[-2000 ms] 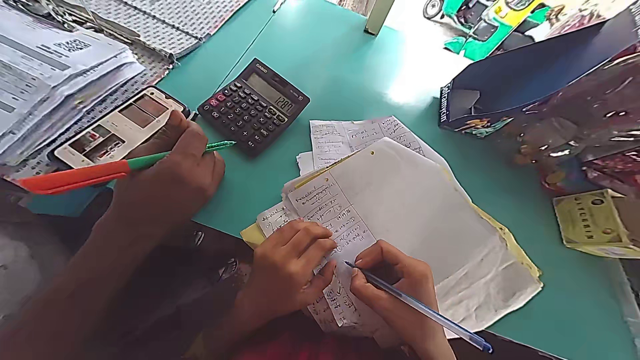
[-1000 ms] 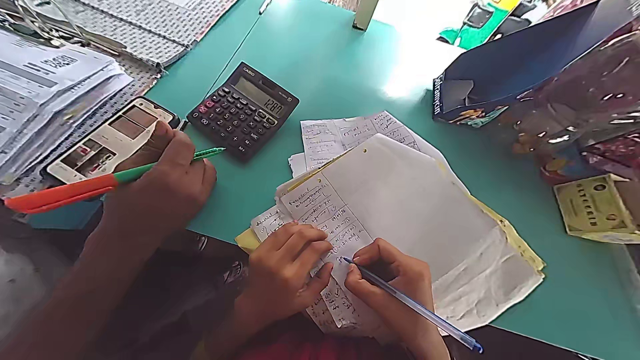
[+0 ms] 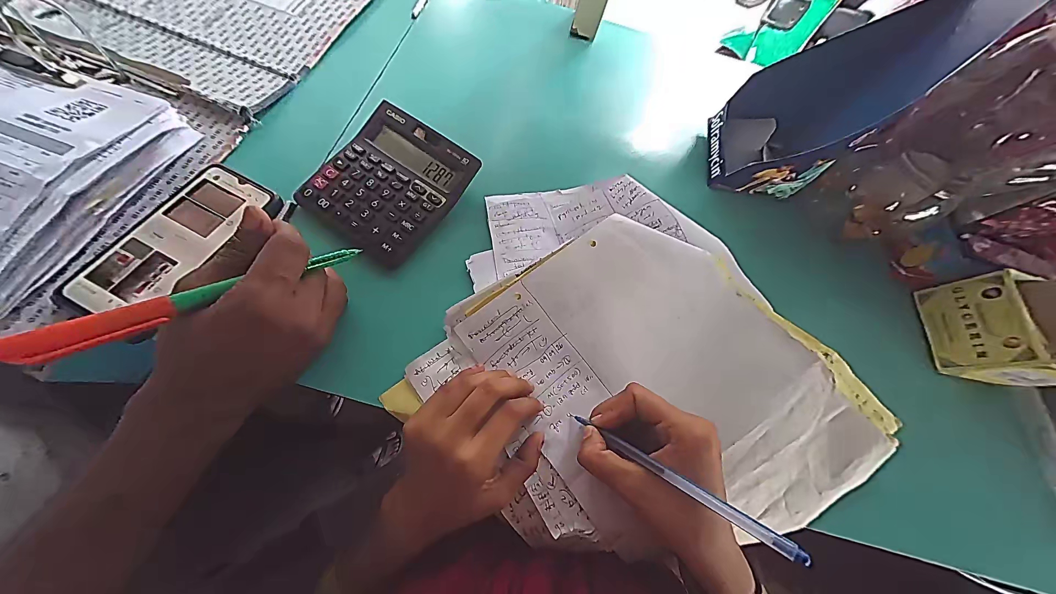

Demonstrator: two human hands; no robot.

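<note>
My right hand [image 3: 668, 470] grips a clear-barrelled ballpoint pen [image 3: 701, 495] with a blue end, its tip touching the handwritten column of a paper sheet [image 3: 652, 297]. That sheet lies on a stack of loose, worn papers with yellow-edged sheets among them. My left hand [image 3: 470, 445] rests flat on the left part of the stack, fingers loosely bent and holding nothing. Behind the stack, more handwritten slips [image 3: 536, 219] stick out. A dark Casio calculator [image 3: 388, 186] lies beyond, tilted on the green tabletop, with digits on its display.
At left, another person's hand [image 3: 264, 305] holds an orange and green pen [image 3: 206, 293] over a smartphone [image 3: 165, 239]. A clipped paper pile [image 3: 74, 173] lies behind. At right are an open dark blue box [image 3: 825, 91], clear plastic packaging [image 3: 949, 157] and a yellow glycerin carton [image 3: 973, 326].
Fresh handwriting shows by my pen tip, which has stayed on the same column. The other person's hand remains near the phone. The view has shifted slightly.
</note>
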